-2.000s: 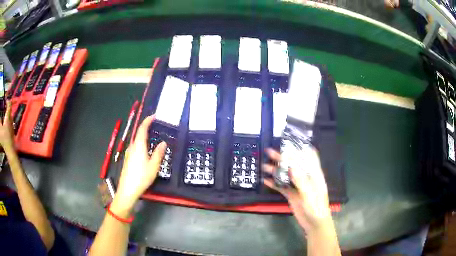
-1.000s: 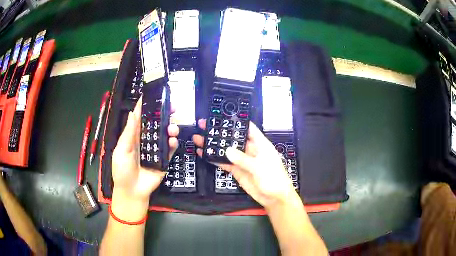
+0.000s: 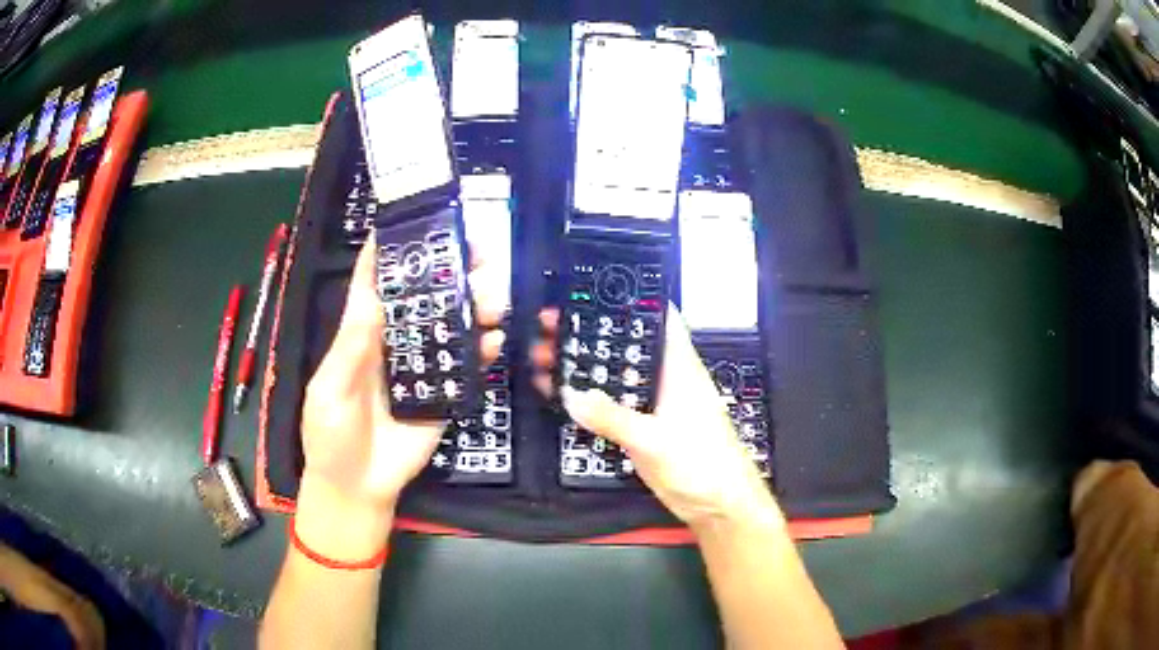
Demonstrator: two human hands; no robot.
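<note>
My left hand (image 3: pixel 362 413) holds an open flip phone (image 3: pixel 426 311) upright above the tray, tilted a little left, its screen lit white with a blue band. My right hand (image 3: pixel 674 438) holds another open flip phone (image 3: pixel 613 318), screen lit white, thumb on the lower keypad. Both phones face me. Beneath them, more open phones with lit screens, such as one at the right (image 3: pixel 718 260), lie in the black foam tray (image 3: pixel 820 381). The held phones and my hands partly hide several of them.
A red tray (image 3: pixel 51 362) with several open phones is at the left. Two red pens (image 3: pixel 221 368) and a small brown-grey block (image 3: pixel 226 502) lie left of the foam tray. A black tray with phones is at the right edge. Other people's arms (image 3: pixel 1108 546) show at both lower sides.
Both hands left the tray's sides and came up near the middle, each with an open phone. In the last second, the left phone turned more toward me and the right phone shifted slightly right.
</note>
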